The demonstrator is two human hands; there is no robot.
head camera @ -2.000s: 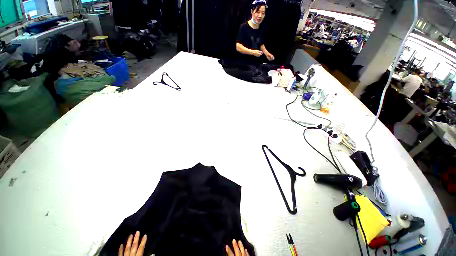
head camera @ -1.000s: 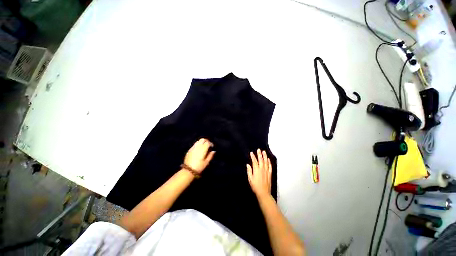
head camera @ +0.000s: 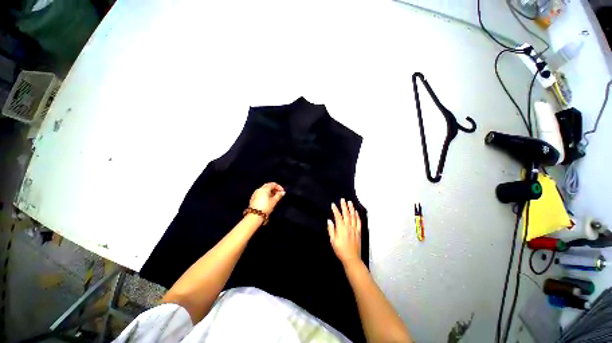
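A black sleeveless dress [head camera: 288,147] with a small stand collar lies on the white table, collar pointing away from me. My left hand [head camera: 267,198] is at the middle of the dress front, fingertips pinched together; whether they hold a bit of the dress is too small to tell. A beaded bracelet is on that wrist. My right hand [head camera: 345,229] lies flat on the right side of the dress, fingers apart. Thread snips [head camera: 419,222] with a yellow-orange handle lie to the right of the dress.
A black hanger [head camera: 447,127] lies at the right of the white table [head camera: 201,53]. Along the right edge are a hair dryer [head camera: 523,147], a green-ended cone [head camera: 518,191], a yellow cloth [head camera: 547,211], a red item [head camera: 547,243], bottles, cables and a power strip [head camera: 537,65]. A crate [head camera: 28,97] stands beyond the left edge.
The view has tipped down from the far room to the dress. My left hand, flat on the dress earlier, is now pinched at its middle front. My right hand stays flat.
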